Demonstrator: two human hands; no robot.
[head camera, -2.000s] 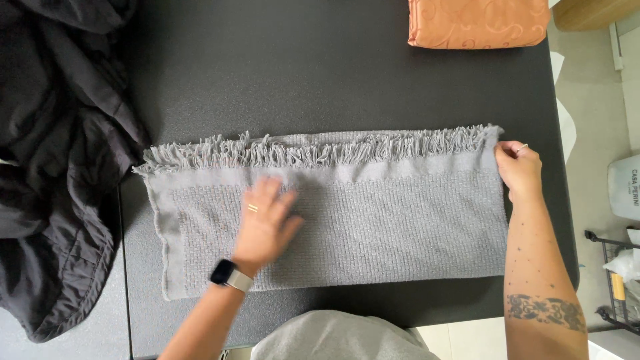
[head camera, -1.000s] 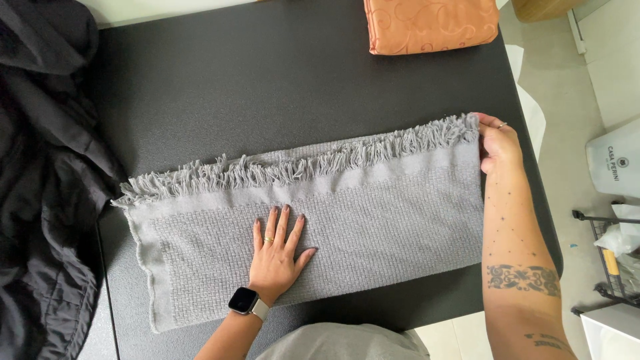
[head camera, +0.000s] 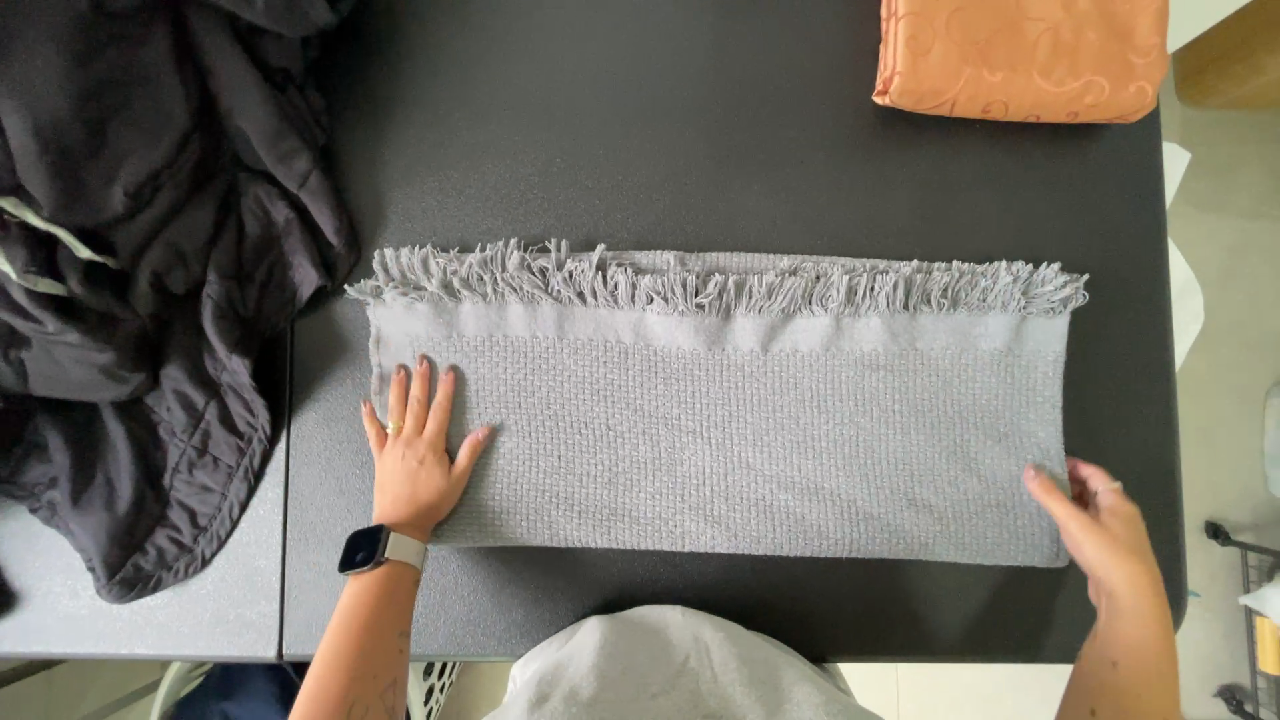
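Note:
A folded grey woven throw blanket lies flat on the black table, its fringe along the far edge. My left hand, with a watch at the wrist and a ring, rests spread on the blanket's left end. At the right edge, low down, is my right hand, thumb over the blanket and fingers at or beyond its edge; whether they pinch the cloth is not clear.
Dark quilted fabric lies heaped on the left, across the seam of the black table. A folded orange patterned cloth sits at the far right. A wire rack stands beyond the table's right edge.
My left hand has moved from the blanket's middle to its left end. My right hand has come down from the far right corner to the lower right edge. The blanket lies straighter.

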